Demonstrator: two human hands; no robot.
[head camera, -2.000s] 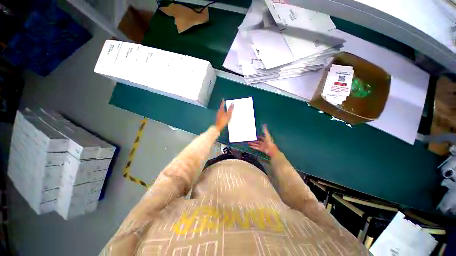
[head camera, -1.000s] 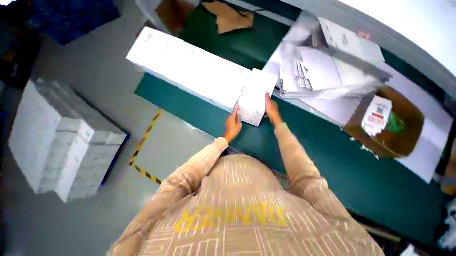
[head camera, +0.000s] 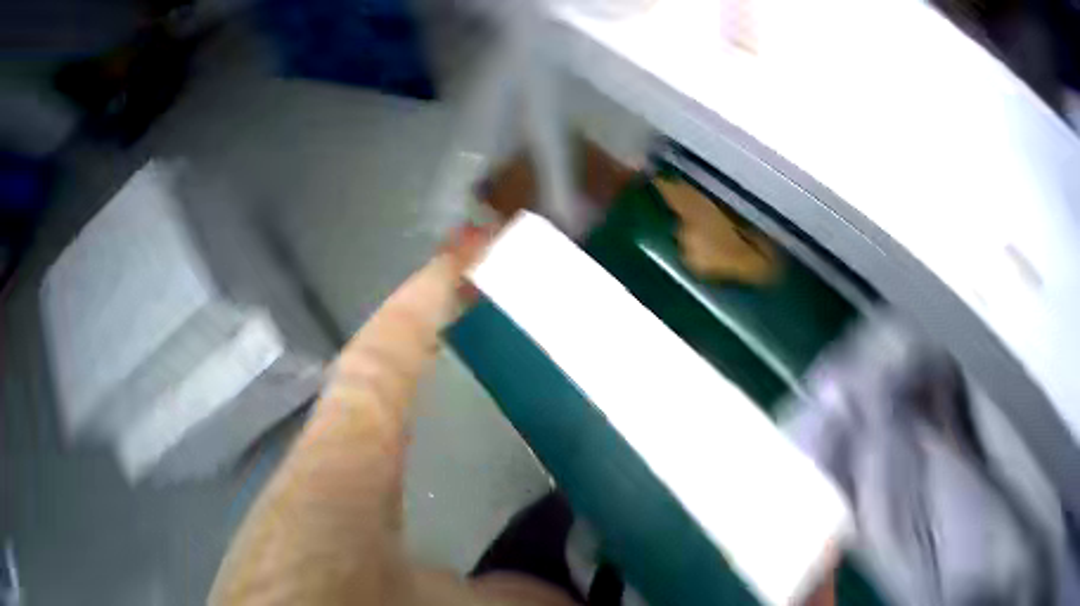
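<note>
The row of packed white cartons (head camera: 663, 403) lies on the green bench (head camera: 580, 444), running from upper left to lower right; the view is blurred. My left hand (head camera: 469, 246) is at the far left end of the row, small and blurred, apparently against the end carton. My right hand (head camera: 822, 578) shows only as a small blurred patch at the near right end of the row; its fingers are mostly hidden.
A large stack of white cartons (head camera: 178, 343) stands on the grey floor at left. Brown paper (head camera: 720, 237) lies on the bench behind the row, under a white overhead shelf (head camera: 876, 154). A blurred pile of sheets (head camera: 936, 474) is at right.
My head view has turned left. My left hand has moved from the near end of the row to its far end. My right hand is now at the near end, mostly hidden.
</note>
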